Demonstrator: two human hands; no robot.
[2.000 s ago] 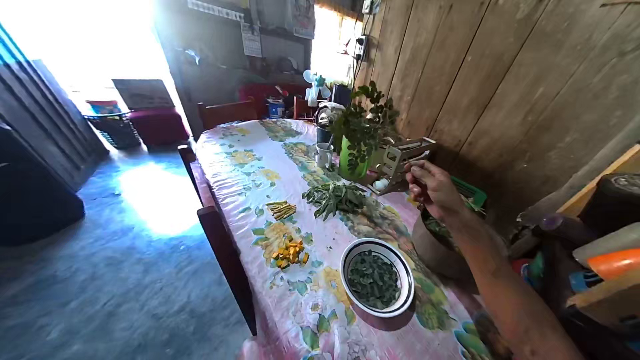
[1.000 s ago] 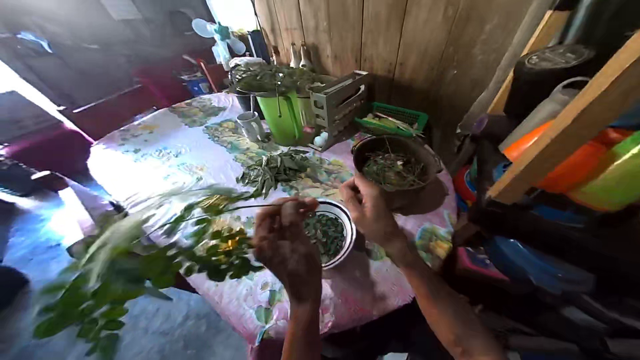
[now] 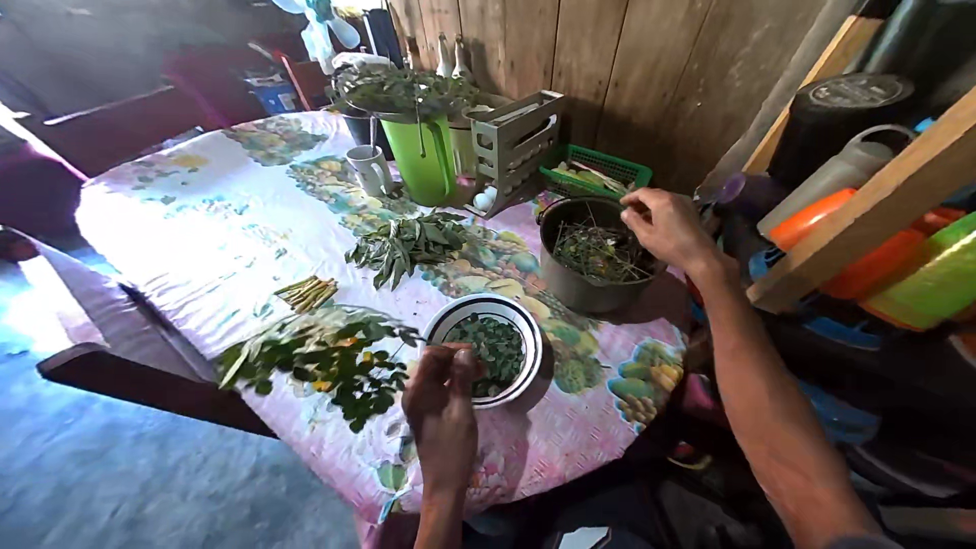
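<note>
My left hand (image 3: pixel 442 408) pinches the stem of a leafy green sprig (image 3: pixel 335 351), whose leaves spread leftward over the table. Just beyond that hand sits a white bowl with dark rings (image 3: pixel 535 343), holding small green leaves (image 3: pixel 492 347). My right hand (image 3: pixel 671 229) is over the right rim of a metal pot (image 3: pixel 587 293) full of stems and plant scraps (image 3: pixel 598 248); whether its bent fingers hold anything cannot be told. A bundle of long green leaves (image 3: pixel 408 244) and a small bundle of cut stalks (image 3: pixel 306 293) lie behind the sprig. Yellow pieces show partly through its leaves.
Along the back stand a white mug (image 3: pixel 370 169), a green pitcher (image 3: pixel 419 160) with leaves above it, a grey slatted rack (image 3: pixel 515 145) and a green basket (image 3: pixel 602 166). A wooden beam (image 3: pixel 877 198) crosses on the right. A dark chair (image 3: pixel 152 389) borders the table's left side.
My right hand has moved from near my left hand beside the bowl to the pot's rim. My left hand still holds the sprig, which was not in hand in the oldest frame.
</note>
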